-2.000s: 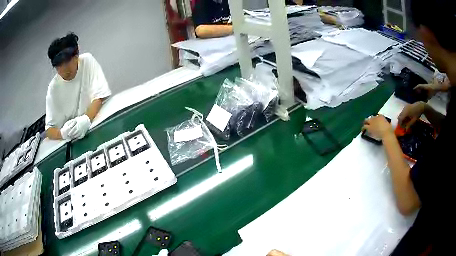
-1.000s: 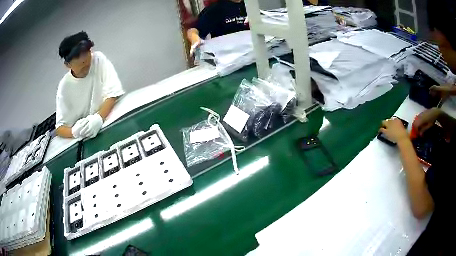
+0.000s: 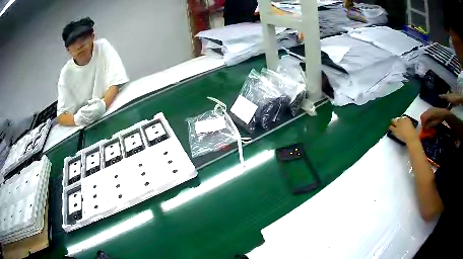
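No hand of mine is in the picture. A black phone case frame (image 3: 298, 169) with an open middle lies flat on the green conveyor belt (image 3: 223, 212), its solid camera end with yellow dots pointing away from me. A white blister tray (image 3: 129, 174) lies on the belt to the left, with dark parts in its back row of pockets and in one front left pocket. Small dark tips of things show at the bottom edge, cut off and too little to name.
Clear plastic bags (image 3: 266, 98) with dark contents and a white strap (image 3: 236, 132) lie mid-belt by a pale metal upright (image 3: 313, 55). Stacked blister trays (image 3: 23, 202) stand left. A person in white sits across; a person at right handles parts by an orange bin (image 3: 428, 133).
The phone case frame has come nearer along the belt, down and left in view. The dark frames seen at the bottom edge earlier are nearly out of view. The view has shifted.
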